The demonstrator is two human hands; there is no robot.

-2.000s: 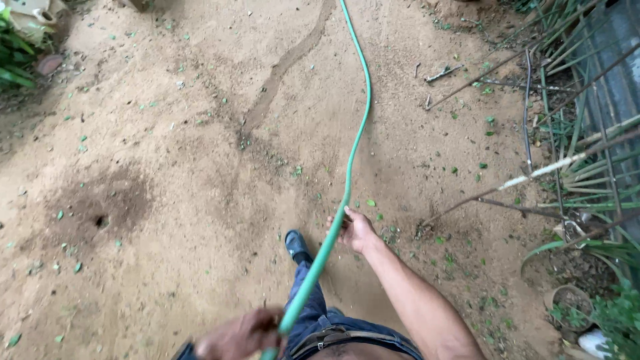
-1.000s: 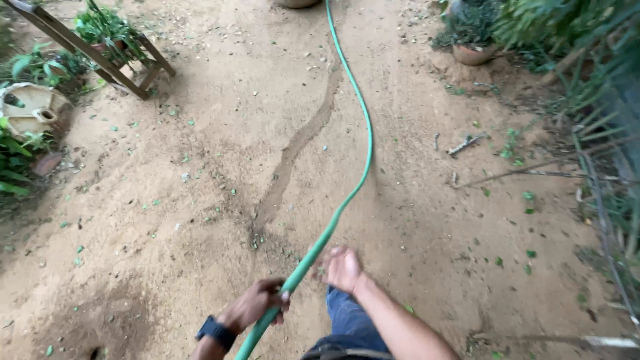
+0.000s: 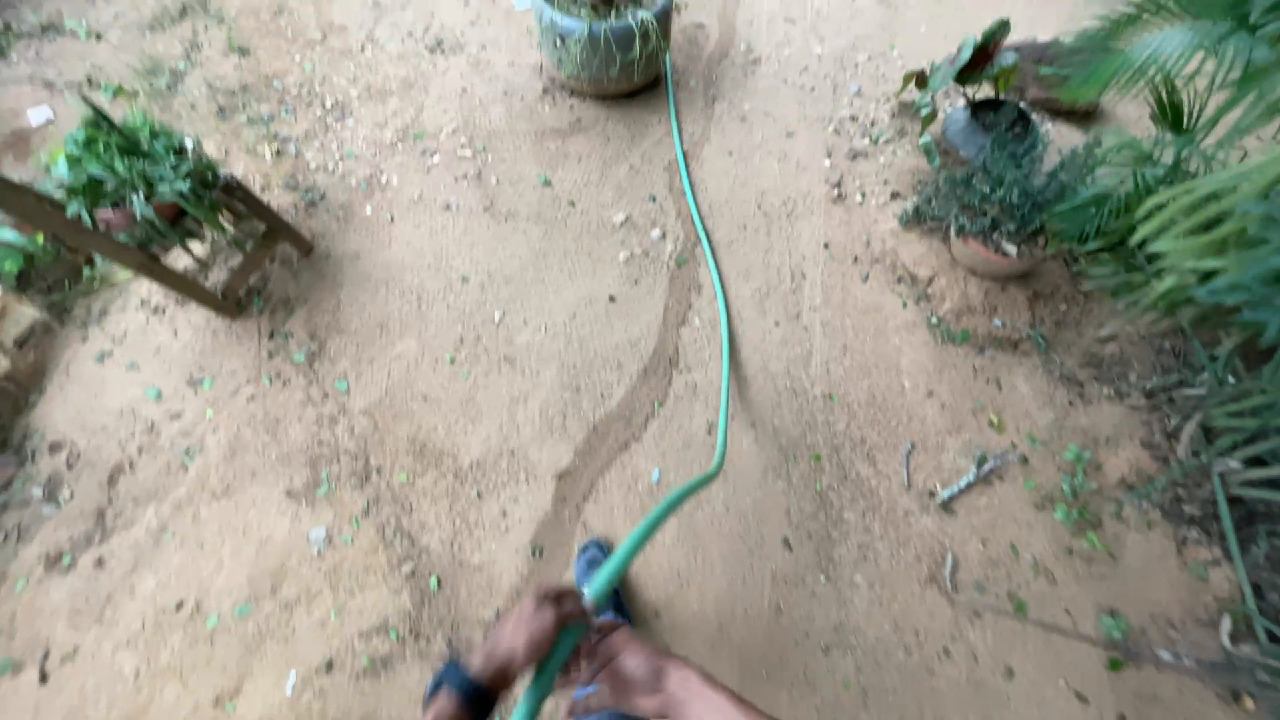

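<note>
A green garden hose (image 3: 722, 340) runs from beside a large plant pot at the top, over the sandy ground, bends sharply and rises to my hands at the bottom. My left hand (image 3: 530, 630), with a dark watch on its wrist, is closed around the hose. Close to it on the right, my right hand (image 3: 625, 665) is blurred against the hose's side; whether its fingers grip the hose is unclear. The hose's near end passes out of the bottom edge.
The large round pot (image 3: 605, 50) stands ahead. At left is a wooden stand (image 3: 150, 265) by a leafy potted plant. On the right are a clay pot (image 3: 995, 258), palm fronds (image 3: 1210, 220) and a broken stick (image 3: 975, 477). My shoe (image 3: 592, 560) is below the hose.
My right hand, apart from the hose with fingers spread one second ago, is now up against it beside my left hand. The view has shifted forward, showing the large pot.
</note>
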